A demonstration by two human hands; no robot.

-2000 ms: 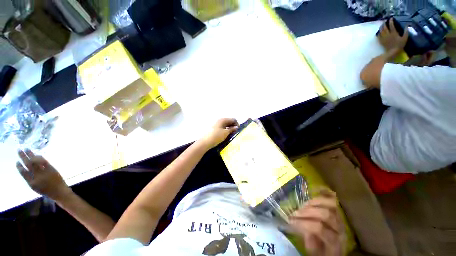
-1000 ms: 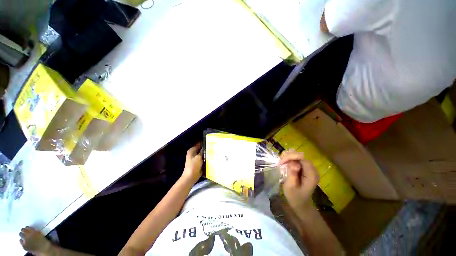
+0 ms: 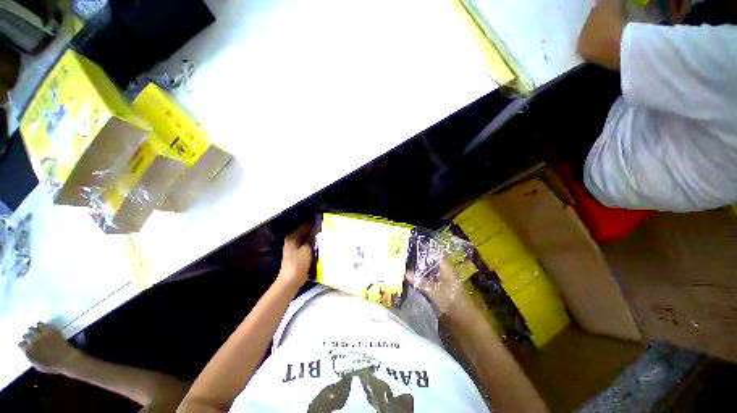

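A yellow retail pack [image 3: 362, 256] with a picture on its face lies across my lap area, in front of my white shirt. Clear shiny film [image 3: 440, 246] wrinkles at its right end over a dark part. My left hand [image 3: 297, 256] holds the pack's left dark edge, with the fingers partly hidden behind it. My right hand [image 3: 435, 282] is at the right end, blurred and partly covered by the film, and holds the film end.
Stacked yellow packs [image 3: 77, 121] and black boxes [image 3: 149, 32] are on the white bench [image 3: 323, 89] at left. An open carton [image 3: 566, 258] with rows of yellow packs is on the right. Another person's hand [image 3: 47, 347] is at lower left; a white-sleeved worker [image 3: 679, 121] is at upper right.
The pack has come in from a tilted pose to lie nearly level before my shirt. My right hand has moved inward, closer to the pack's end. The view has shifted too.
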